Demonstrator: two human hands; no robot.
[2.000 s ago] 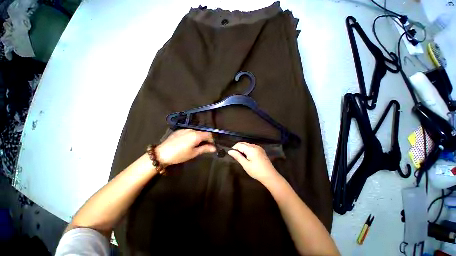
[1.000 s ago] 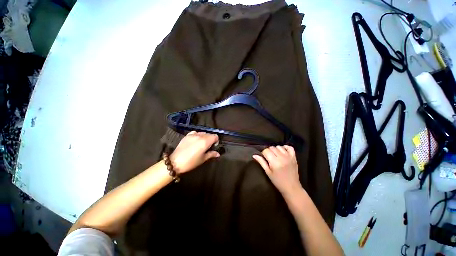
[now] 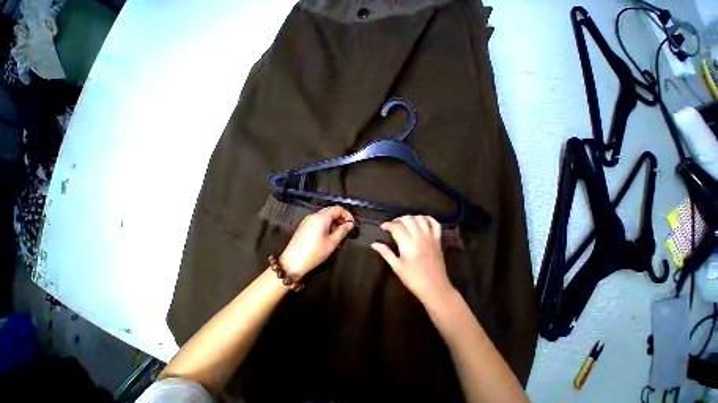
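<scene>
A dark brown garment [image 3: 346, 315] lies flat, its gathered waistband [image 3: 277, 211] across the middle of the view, on top of matching brown garments [image 3: 315, 102]. A black hanger [image 3: 384, 149] lies on the stack, its lower bar along the top edge of the waistband, hook pointing away. My left hand [image 3: 321, 236], with a bead bracelet, pinches the waistband just left of the dark button. My right hand [image 3: 415, 250] lies over the waistband right of the button, fingertips at its top edge and thumb apart. Whether its fingers grip the cloth is hard to tell.
Several black hangers [image 3: 596, 236] lie on the white table [image 3: 126, 157] at the right. Small yellow-orange snips [image 3: 587, 367] lie below them. Cables, a white bottle-like thing [image 3: 697, 142] and other clutter are along the right edge. Pale fabric [image 3: 37, 39] is at the upper left.
My right hand first moved right along the waistband, then slightly back toward the button. My left hand moved right, near the button. The whole scene has shifted slightly in view.
</scene>
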